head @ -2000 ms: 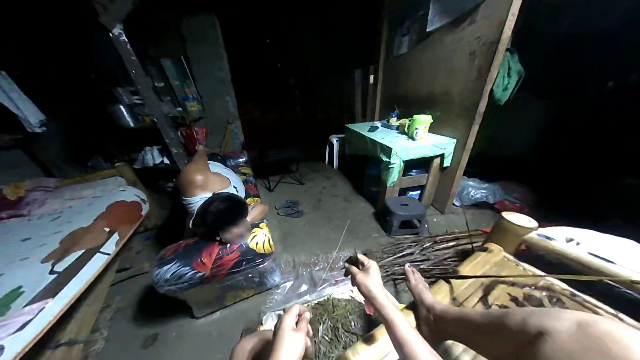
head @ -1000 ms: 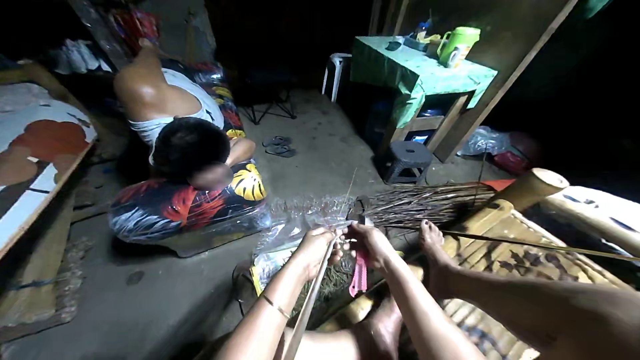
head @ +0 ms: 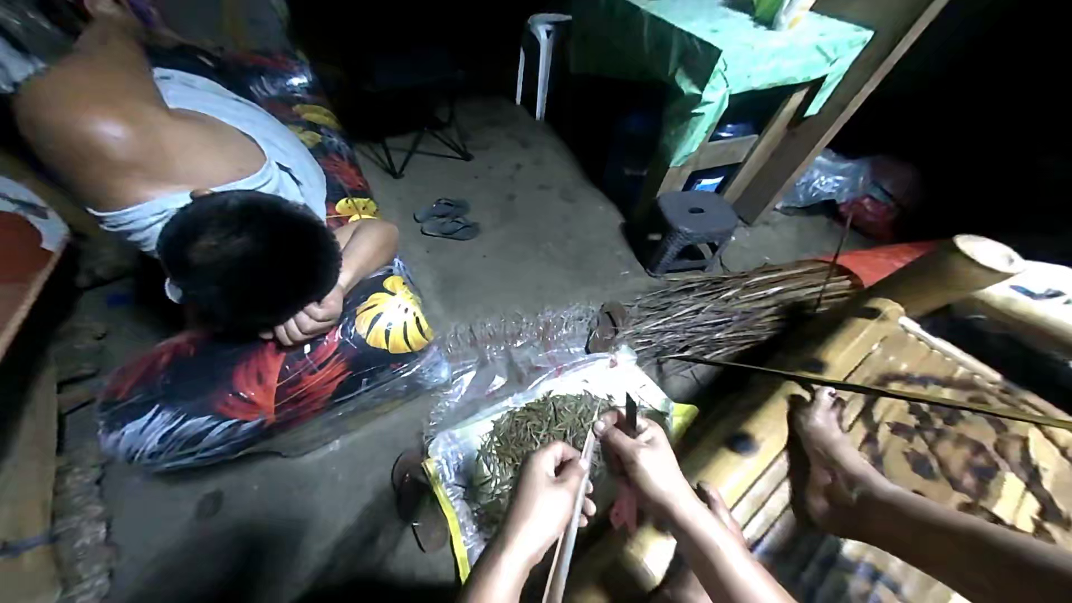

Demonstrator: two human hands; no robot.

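Note:
My left hand [head: 548, 494] grips a long pale strip [head: 574, 523], perhaps of leaf or palm material, that runs down toward my lap. The strip's upper end meets the fingers of my right hand [head: 641, 452]. That hand also holds a knife [head: 631, 410], its dark blade pointing up and something pink showing below the palm. Under both hands lies a heap of thin green-brown trimmings [head: 532, 440] on a pale plastic sheet or sack [head: 645, 381] with yellow edges.
Bamboo bench [head: 770, 427] at right, with a bare foot [head: 825, 461] on it. A stick bundle [head: 737, 310] lies behind. A person [head: 243, 251] leans on a plastic-covered patterned cushion [head: 335, 377] at left. Farther off are a dark stool [head: 691, 226], slippers [head: 448, 219] and a green-covered table [head: 754, 50].
The view has moved closer and lower. My hands, close together one second ago, now stand slightly apart over the trimmings. The blade, near-level or blurred before, points up now.

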